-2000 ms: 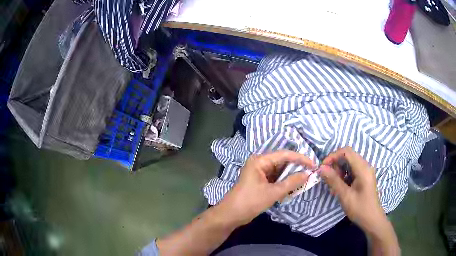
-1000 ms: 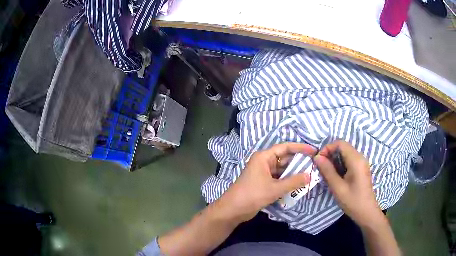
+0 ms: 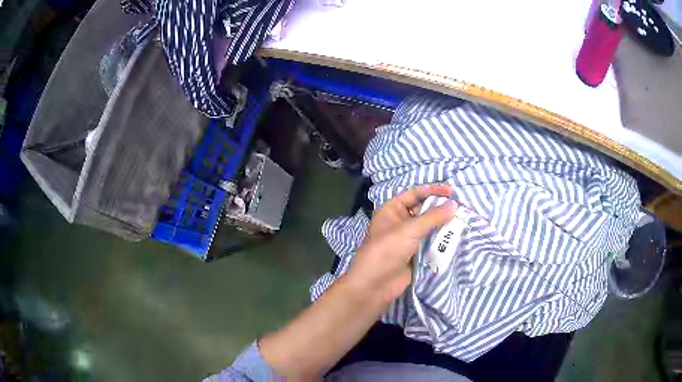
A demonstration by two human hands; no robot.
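A white and blue-grey striped garment (image 3: 523, 201) lies heaped on my lap below the table edge. My left hand (image 3: 400, 235) pinches the garment between thumb and forefinger at the upper end of a white label (image 3: 444, 250) with black letters. The label lies face up beside the fingers. My right hand is not in the picture. No needle can be made out. A faint dark reddish line, perhaps thread, runs right from the fingertips over the cloth.
A white table (image 3: 419, 37) with a worn wooden edge curves above the garment. It bears a pink-red bottle (image 3: 598, 48). At left are a grey-brown fabric bin (image 3: 134, 142) with dark striped cloth (image 3: 187, 56), a blue crate (image 3: 193, 209) and a grey box (image 3: 271, 192). A clear round bin (image 3: 639, 257) stands right.
My right hand has left the label and gone out of the picture. My left hand still pinches the cloth, now slightly higher, and the label shows more fully. The view has shifted slightly.
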